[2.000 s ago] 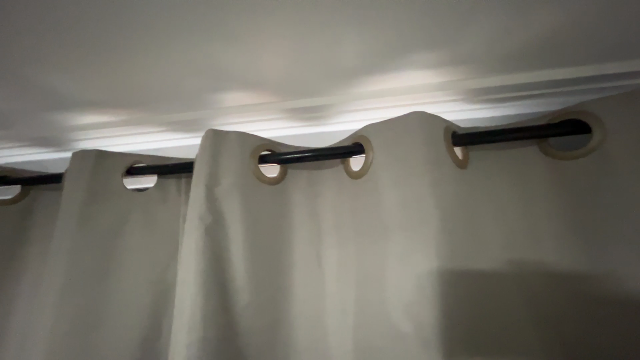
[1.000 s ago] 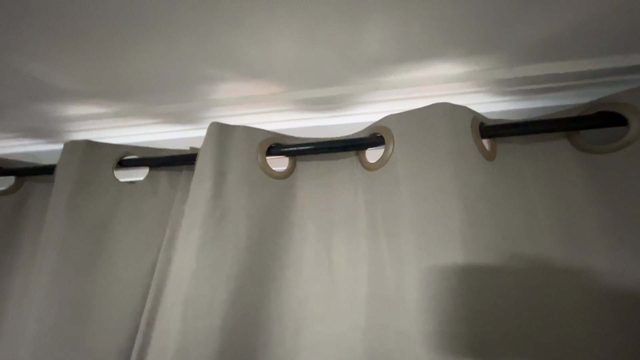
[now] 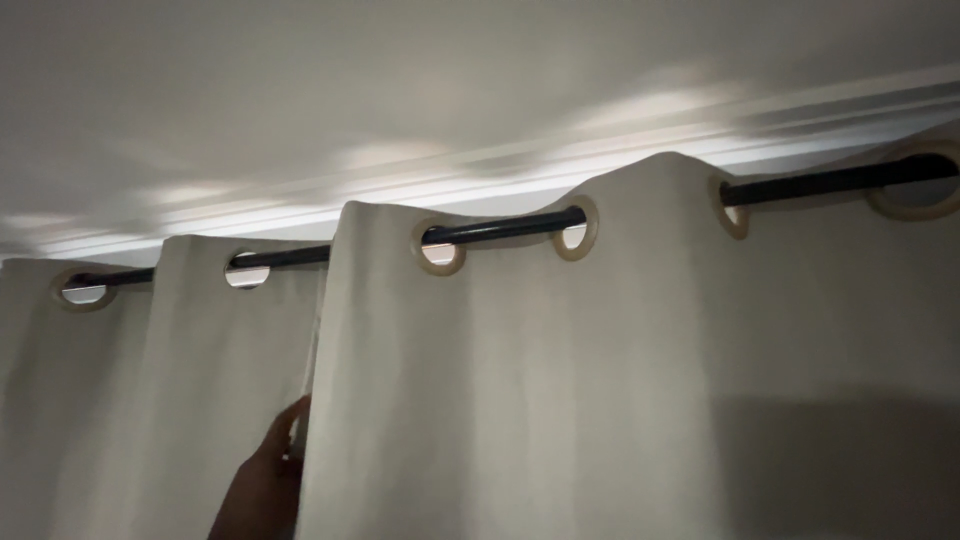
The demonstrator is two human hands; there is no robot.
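A pale grommet-top curtain panel [image 3: 525,360] hangs from a black curtain rod [image 3: 510,226], its free edge left of centre. At the bottom, my left hand [image 3: 264,484] reaches up to this edge from the lower left. Its fingertips touch or pass behind the fabric, so the grip is hidden. Another pale curtain panel [image 3: 202,360] hangs behind the hand on the left. The rod threads through several grommets, among them one near the edge [image 3: 459,264]. My right hand is out of view.
Above the rod runs a white ceiling moulding [image 3: 300,210], lit from behind the curtains, below the ceiling [image 3: 375,82]. A dark shadow falls on the curtain at the lower right.
My left hand has come into view at the bottom, at the free edge of the curtain. Neither earlier frame shows a hand.
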